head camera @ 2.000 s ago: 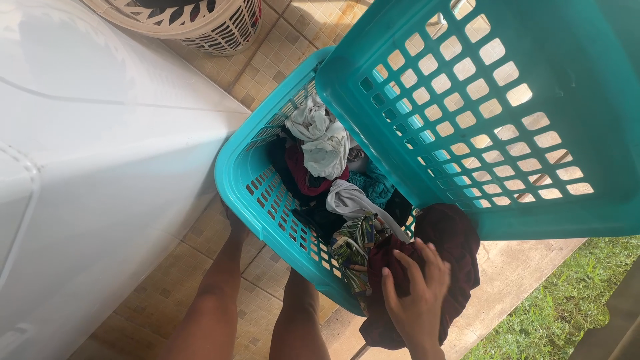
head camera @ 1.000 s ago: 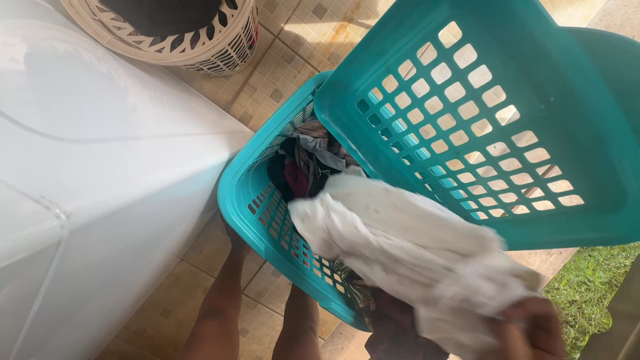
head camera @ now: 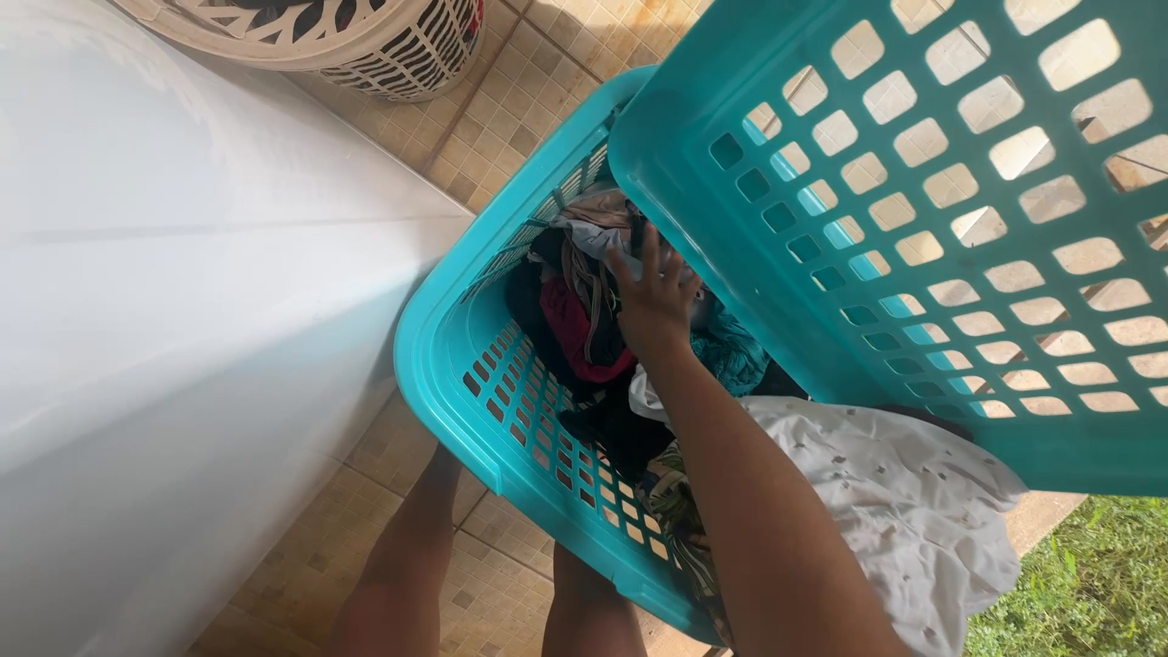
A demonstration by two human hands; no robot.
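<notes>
My right hand (head camera: 655,306) reaches into a teal plastic laundry basket (head camera: 438,301), its fingers spread over a light gray garment (head camera: 598,239) and touching the pile. Its grip appears empty, though the fingertips are partly among clothes. Beside it lie a dark red garment (head camera: 570,338), a teal cloth (head camera: 735,351) and black clothing (head camera: 630,429). A white garment with small dark marks (head camera: 894,484) drapes over the basket's right end, and a leaf-patterned cloth (head camera: 675,497) is partly behind my forearm. My left hand is out of view.
The basket's perforated teal lid (head camera: 912,228) stands raised at the right. A smooth white surface (head camera: 182,274) fills the left side. A beige openwork basket (head camera: 401,64) stands at the top on the tiled floor (head camera: 538,91). My legs (head camera: 401,566) are below; grass (head camera: 1077,566) shows lower right.
One second ago my right hand held a white cloth at lower right; now it is inside the basket. The white garment lies over the end, where maroon clothing was two seconds ago.
</notes>
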